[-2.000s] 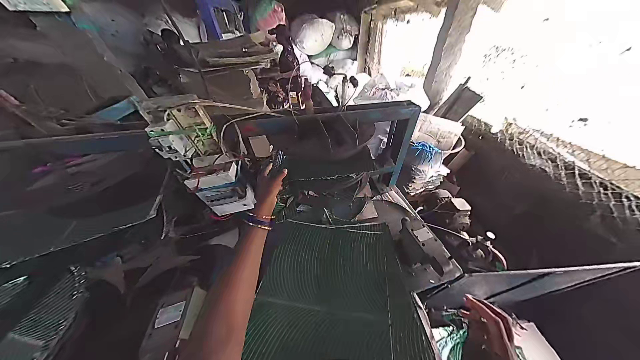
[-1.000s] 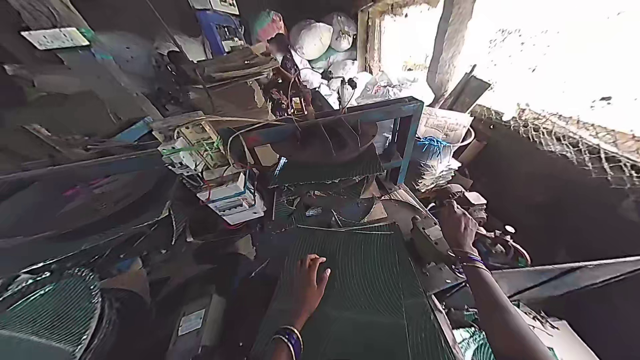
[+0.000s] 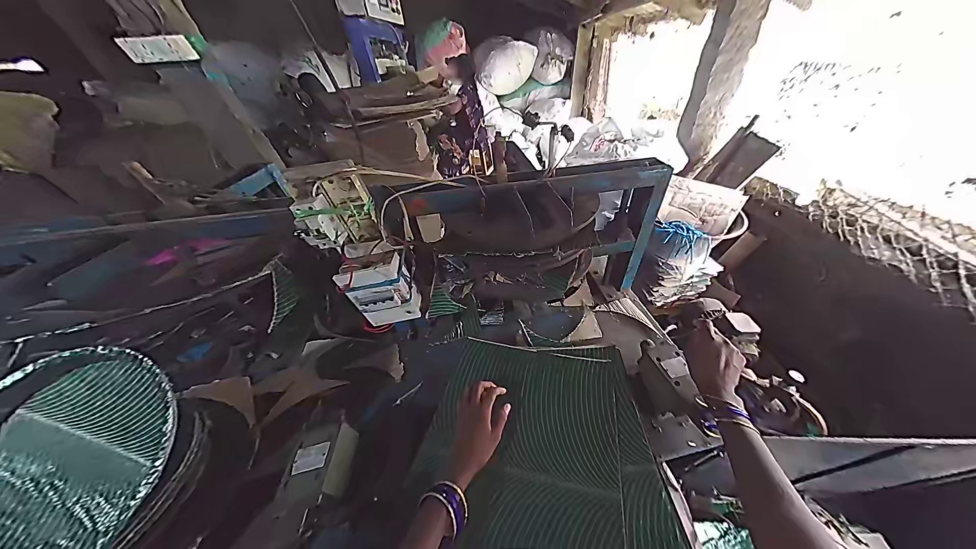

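My left hand (image 3: 479, 427), with bangles at the wrist, is over a dark green sheet with fine curved lines (image 3: 560, 442), its fingers slightly bent and holding nothing. Farther right, my right hand (image 3: 715, 362) is bent over dark machine parts beside a metal machine housing (image 3: 672, 370); what its fingers touch is hidden. Beyond the sheet stands a blue metal frame (image 3: 648, 221) with a dark rounded part inside. Offcuts and scraps (image 3: 583, 324) lie between the sheet and the frame.
White electrical switch units with wires (image 3: 381, 290) are left of the frame. A round green piece (image 3: 91, 435) is at lower left. A white bucket (image 3: 701, 206) and stacked bundles stand at right. A metal beam (image 3: 869, 457) crosses the lower right.
My left hand has come back from near the switch units to above the green sheet. My right hand has moved up from the lower right to the machine parts.
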